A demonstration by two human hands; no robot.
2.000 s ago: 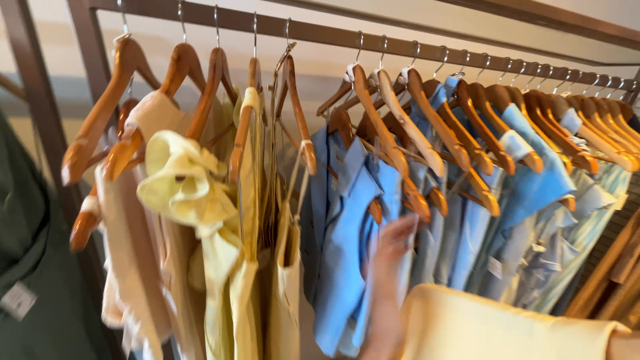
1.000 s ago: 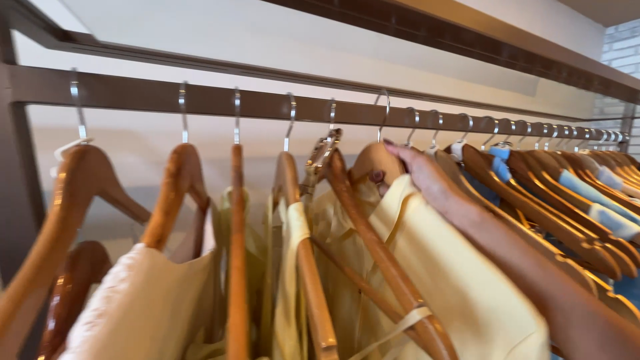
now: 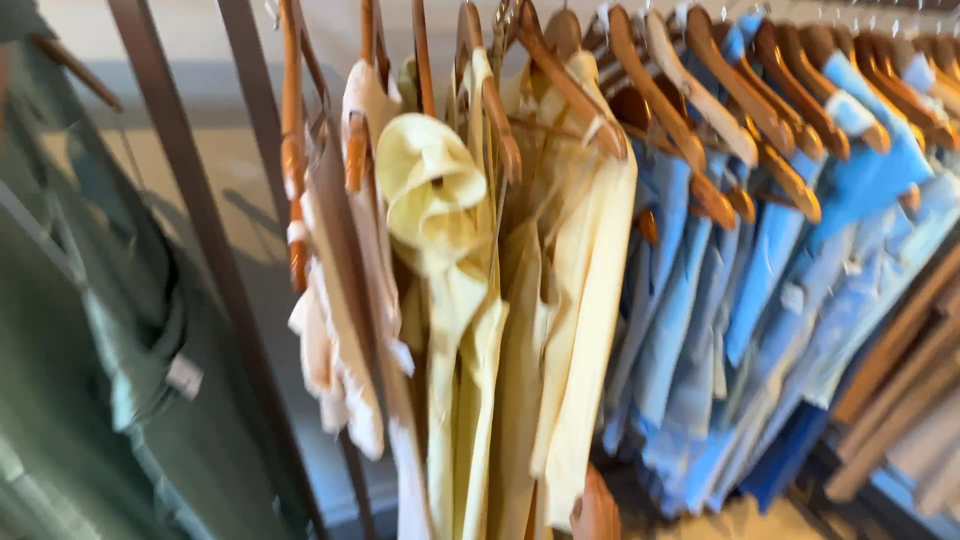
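Observation:
My right hand (image 3: 596, 506) is at the bottom edge of the view, its fingers closed on the lower side edge of a pale yellow garment (image 3: 592, 300); the fingertips are partly blurred. That garment hangs from a wooden hanger (image 3: 564, 30), among other yellow clothes. Left of it hangs a light yellow garment with a large ruffle (image 3: 431, 180), and farther left are pale pink garments (image 3: 330, 300). Blue garments (image 3: 675, 300) hang to the right on more wooden hangers. My left hand is out of view.
Dark metal rack uprights (image 3: 187, 150) stand left of the pink clothes. Dark green garments (image 3: 75, 300) with a tag (image 3: 184, 376) hang at the far left. Brown garments (image 3: 900, 360) hang low at the right.
The pale yellow garment was over my forearm, then raised to the rail; now it hangs among the yellow clothes. My right hand has moved from the hanger's top to the garment's lower edge. View tilted down.

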